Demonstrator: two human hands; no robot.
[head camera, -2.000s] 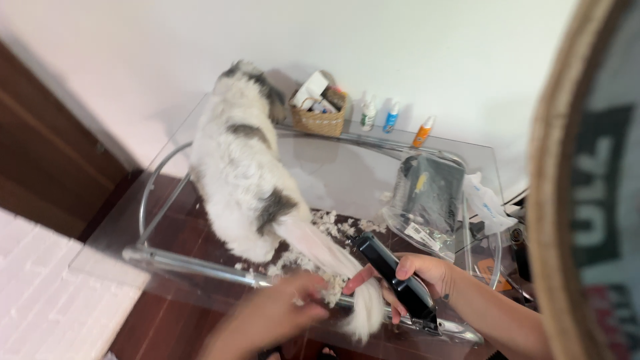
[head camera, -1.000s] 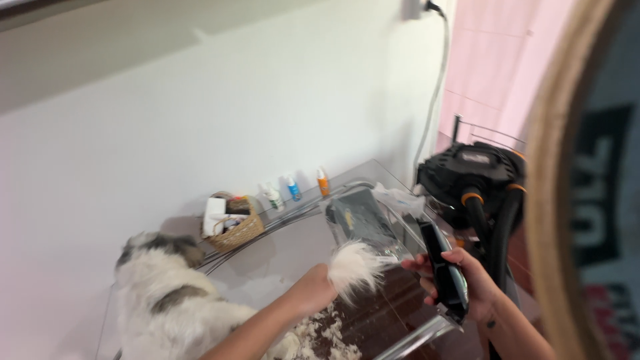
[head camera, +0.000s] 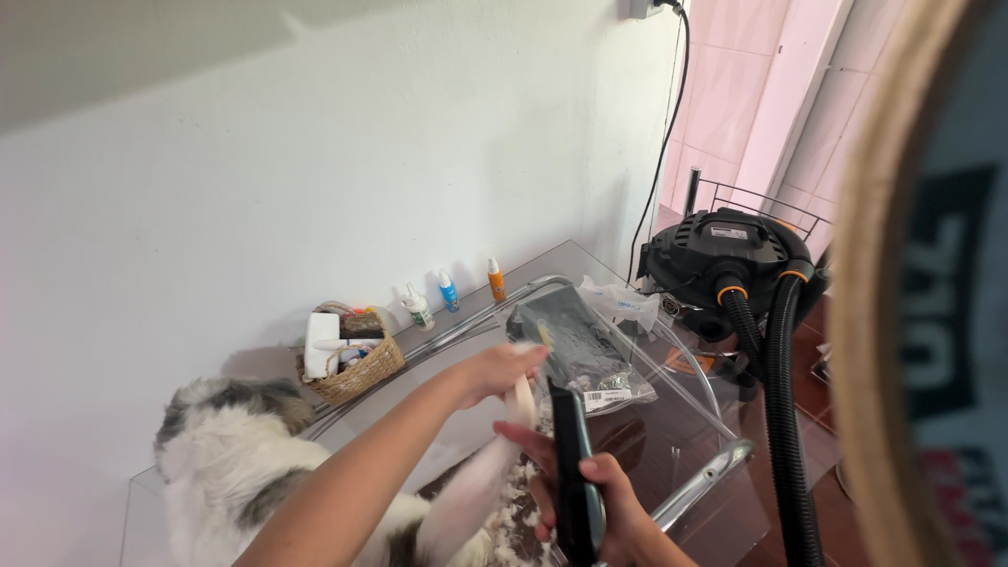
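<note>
A white and grey dog (head camera: 236, 465) is on the glass table at the lower left, its head toward the wall. Its tail (head camera: 472, 488), short-haired along its length, stretches up to the right. My left hand (head camera: 500, 370) grips the tail near its tip. In my right hand (head camera: 614, 496) is a black hair clipper (head camera: 575, 472), held upright beside the tail; its upper end is close to my left hand. The fingers of my right hand lie near or against the tail; exact contact is unclear. Cut white fur (head camera: 520, 512) lies on the table beneath.
A woven basket (head camera: 366, 378) of grooming items stands by the wall, with white (head camera: 417, 307), blue (head camera: 449, 291) and orange (head camera: 496, 279) bottles beside it. A plastic bag (head camera: 598, 354) lies behind my hands. A black blower (head camera: 724, 260) with hoses is right; a round-framed object (head camera: 874, 283) blocks the far right.
My left hand, blurred and apart from the tail two seconds ago, now holds it near the tip. The clipper has come close beside the tail. The view has shifted to the right.
</note>
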